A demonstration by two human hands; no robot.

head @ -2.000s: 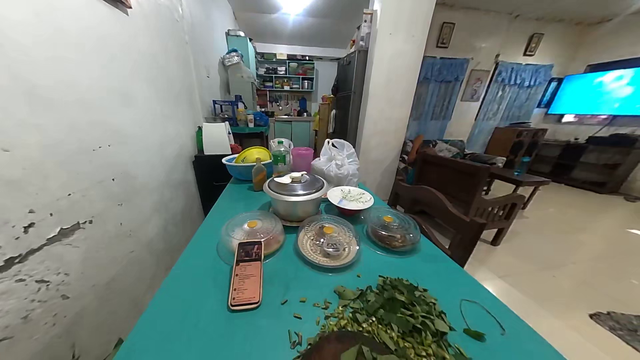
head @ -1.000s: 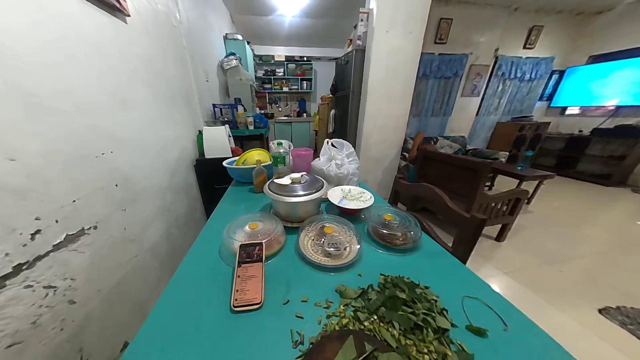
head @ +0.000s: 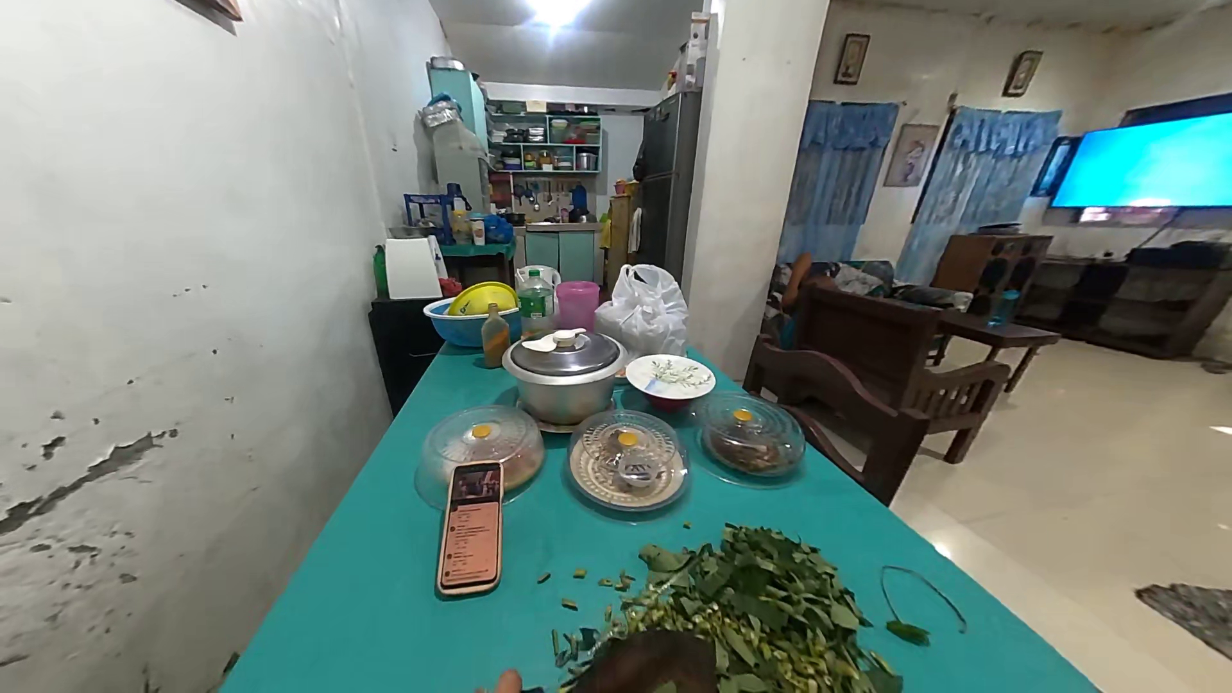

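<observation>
At the bottom edge, only the fingertips of what seems to be my left hand (head: pixel 504 682) show, beside a small dark object; the grip is hidden. My right hand is out of view. Just right of the fingertips is a dark brown, rounded surface (head: pixel 650 664), perhaps a wooden board, cut off by the frame. A pile of green leaves and chopped green pieces (head: pixel 760 606) lies behind and beside it. Small cut bits are scattered to its left. A smartphone (head: pixel 470 529) with a lit screen leans on a clear domed cover (head: pixel 481 445).
Two more clear-covered dishes (head: pixel 628 462) (head: pixel 749 438) stand beyond the leaves. Behind them are a lidded metal pot (head: pixel 565 385), a white plate (head: pixel 671 376) on a bowl, a glass bottle (head: pixel 496 337) and a white plastic bag (head: pixel 645 313). A stem with a leaf (head: pixel 907 631) lies near the right edge.
Fingertips now show at the bottom edge, where the earlier frames show none. The leaf pieces seen earlier on the dark brown surface are now mostly out of view.
</observation>
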